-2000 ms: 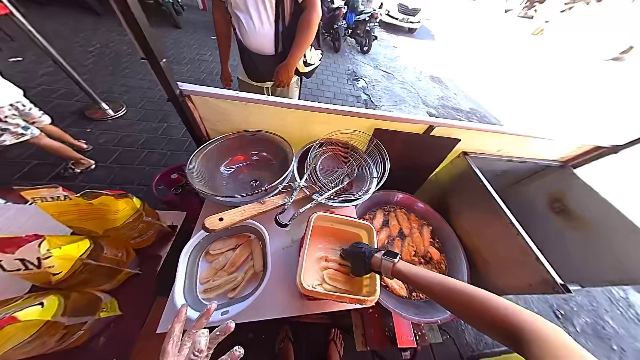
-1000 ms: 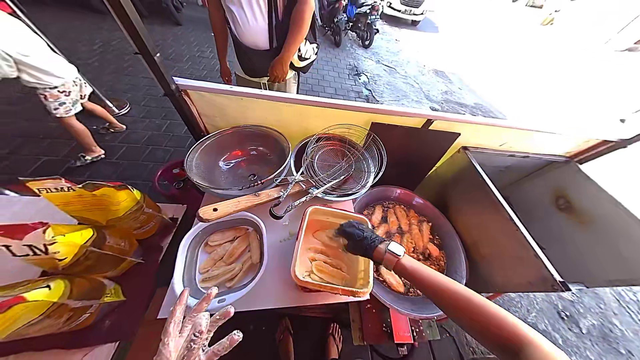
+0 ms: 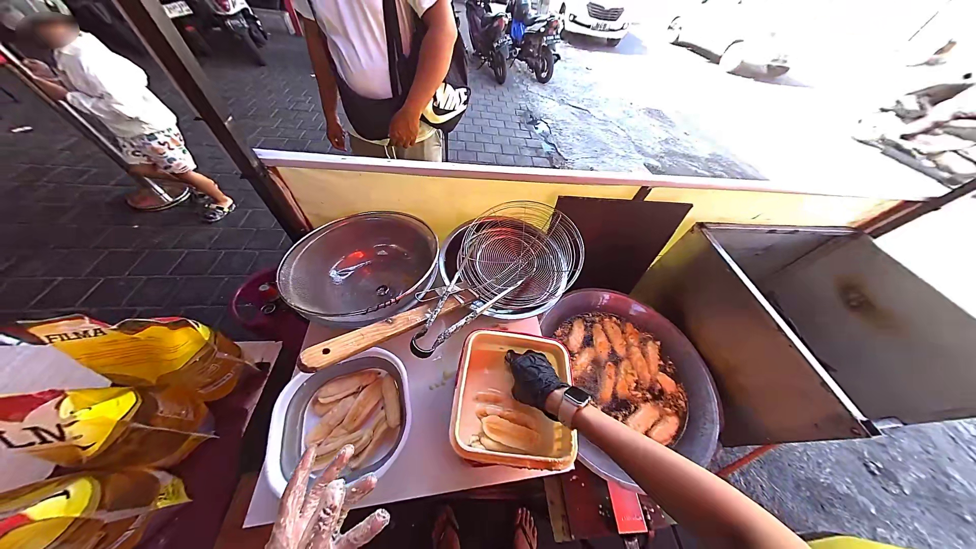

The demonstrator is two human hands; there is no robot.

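My left hand [image 3: 324,503], bare and coated with batter, has its fingers spread at the near edge of a grey-white tub [image 3: 278,457] of peeled banana pieces [image 3: 354,412]. In a black glove, my right hand [image 3: 534,377] is over the right side of an orange-lined square tub [image 3: 469,358]; its fingertips are curled, and whether they hold anything cannot be told. Battered banana pieces [image 3: 507,435] lie in the lower part of that tub. Just right of it, a wide metal pan [image 3: 698,381] holds browned pieces frying in bubbling oil [image 3: 625,358].
A mesh strainer [image 3: 358,263], a wire skimmer [image 3: 518,263] with a wooden handle [image 3: 374,335] and tongs [image 3: 465,320] lie beyond the tubs. Oil pouches [image 3: 145,358] stand left, an open metal box [image 3: 770,328] right. A person [image 3: 381,69] stands behind the yellow panel [image 3: 366,194].
My right hand has shifted slightly back toward the left over the orange-lined tub. My left hand stays low, fingers spread. The person at far left has moved away from the stall.
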